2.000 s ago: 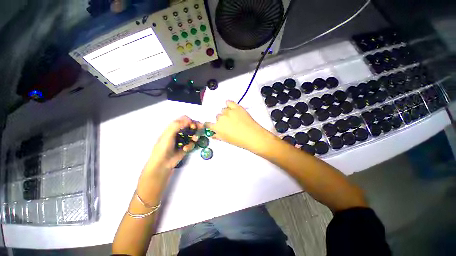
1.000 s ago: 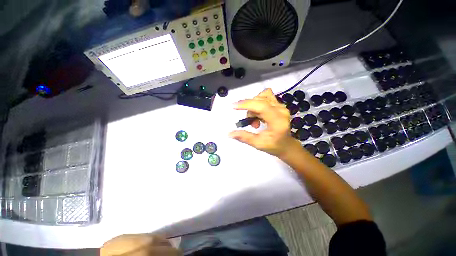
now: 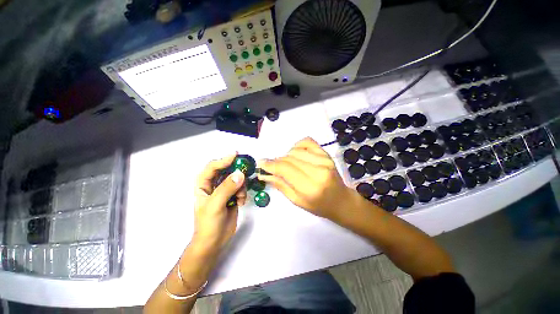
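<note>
My left hand (image 3: 216, 195) holds a round black disc with a green sheen (image 3: 244, 165) between thumb and fingers, above the white surface. Something dark is also under its fingers, perhaps more discs. My right hand (image 3: 307, 178) is closed around the end of a thin black cable (image 3: 393, 97), its fingertips close to the disc's right side; the plug is mostly hidden. Loose green-faced discs (image 3: 261, 199) lie on the white surface just below and between the hands; others may be hidden by my left hand.
The right blister tray (image 3: 434, 98) holds many black discs. The left blister tray (image 3: 80, 214) has a few dark ones. Behind stand the tester (image 3: 178, 46), a small black box (image 3: 238, 124) with green lights, black rounds (image 3: 272, 114) and a pale speaker (image 3: 324, 37). A white cable (image 3: 430, 55) runs behind.
My left hand has come up from the bottom edge and now holds a green-faced disc. My right hand has moved left and down to it with the cable end.
</note>
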